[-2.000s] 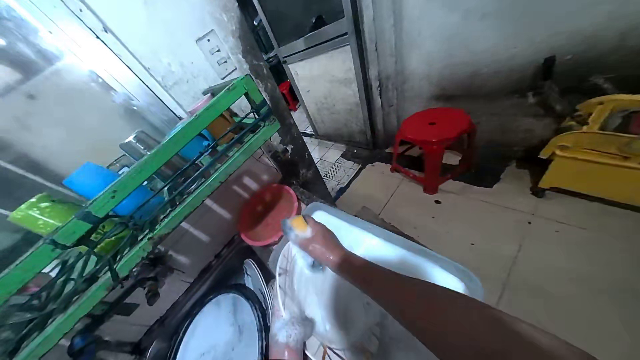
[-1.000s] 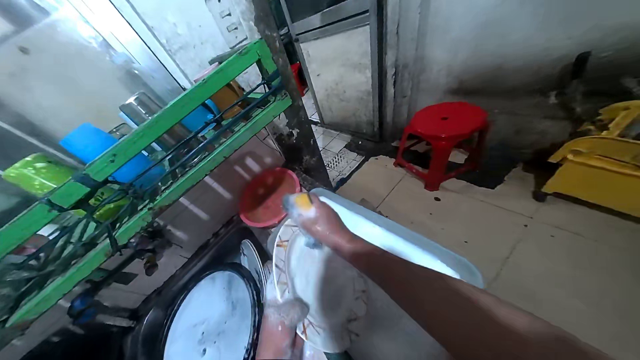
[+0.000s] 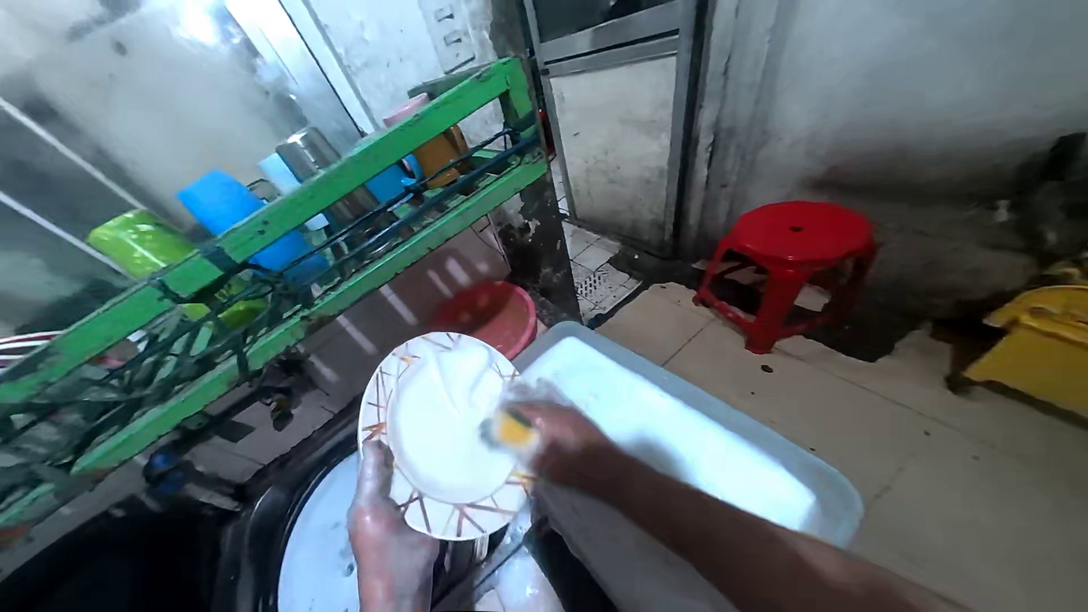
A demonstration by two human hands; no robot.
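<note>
My left hand (image 3: 382, 527) grips the lower left rim of a white plate (image 3: 450, 425) with a brown line pattern, its face turned up toward me and smeared with suds. A yellow sponge (image 3: 514, 431), blurred, is in my right hand (image 3: 565, 438) at the plate's right side. Beyond my right hand and forearm lies a light rectangular plastic tub (image 3: 680, 425) with whitish contents. Under my left hand's side, a round black-rimmed vessel (image 3: 314, 544) holds pale liquid or a pale surface; which one I cannot tell.
A red basin (image 3: 489, 314) stands behind the plate. Along the left runs a green rack (image 3: 340, 183) with a blue cup (image 3: 223, 204), a green cup (image 3: 140, 242) and several other cups. A red plastic stool (image 3: 799, 238) and a yellow wheeled object (image 3: 1037, 348) are at the right.
The plate has come up and its face is now in full view, with my left hand at its rim. My right hand has moved onto the plate's right side with the sponge.
</note>
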